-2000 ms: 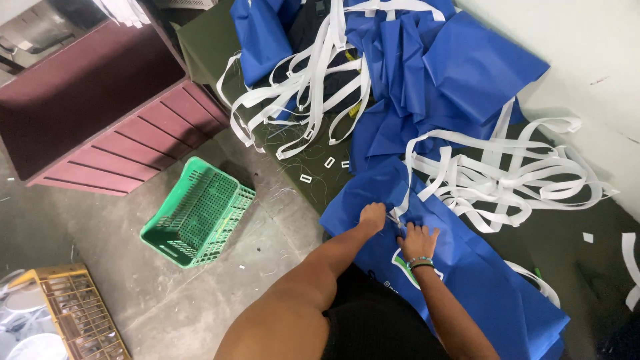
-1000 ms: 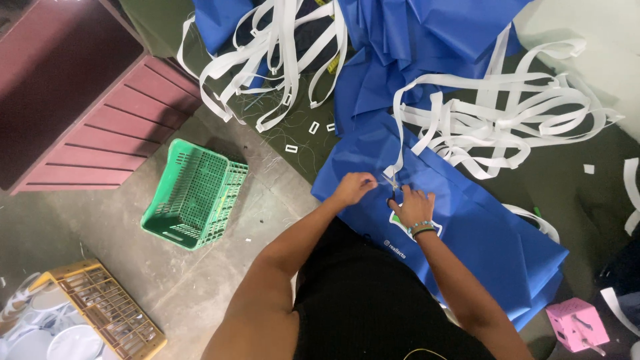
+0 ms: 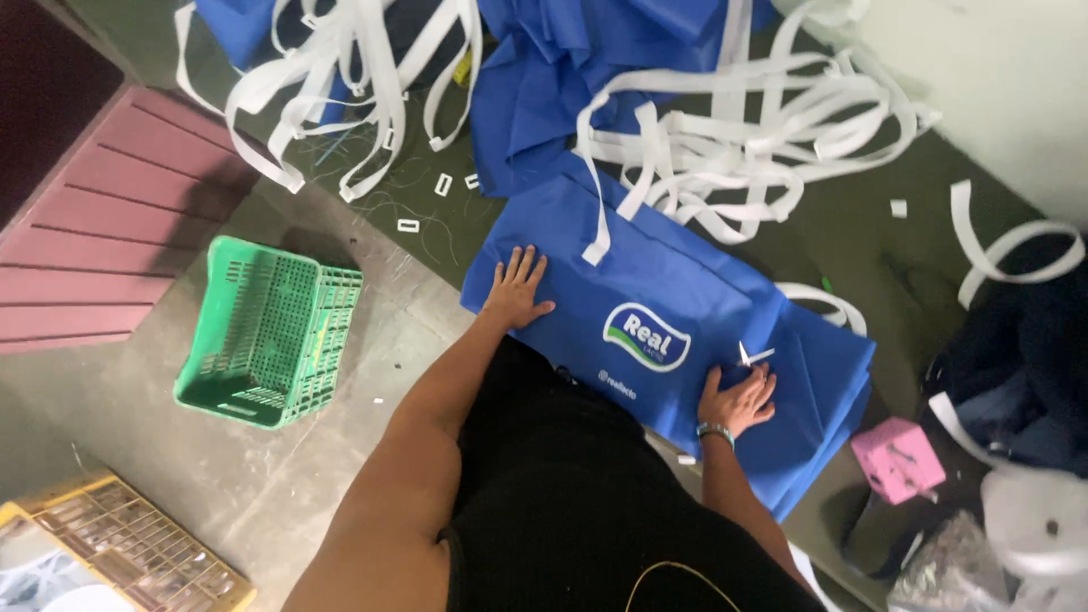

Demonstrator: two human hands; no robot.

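A stack of blue fabric bags (image 3: 561,221) with a printed logo lies on the dark green table. My left hand (image 3: 515,293) rests flat on its left part, fingers spread. My right hand (image 3: 738,399) lies on the right part of the top bag, over small scissors (image 3: 751,355) whose open blades point out past the fingers; the handles are hidden under the hand. A white strap (image 3: 597,212) hangs onto the top bag between the hands, its end on the fabric.
Tangled white straps (image 3: 722,170) and crumpled blue fabric (image 3: 531,93) lie beyond the bags; more straps (image 3: 365,93) are at upper left. A pink box (image 3: 898,459) sits at right. A green crate (image 3: 319,348), a yellow crate (image 3: 136,535) and a pink slatted container (image 3: 110,212) stand left.
My hands have moved apart, from close together near the strap end: the left lies on the left of the bag, the right further right with the scissors. The printed logo is uncovered.
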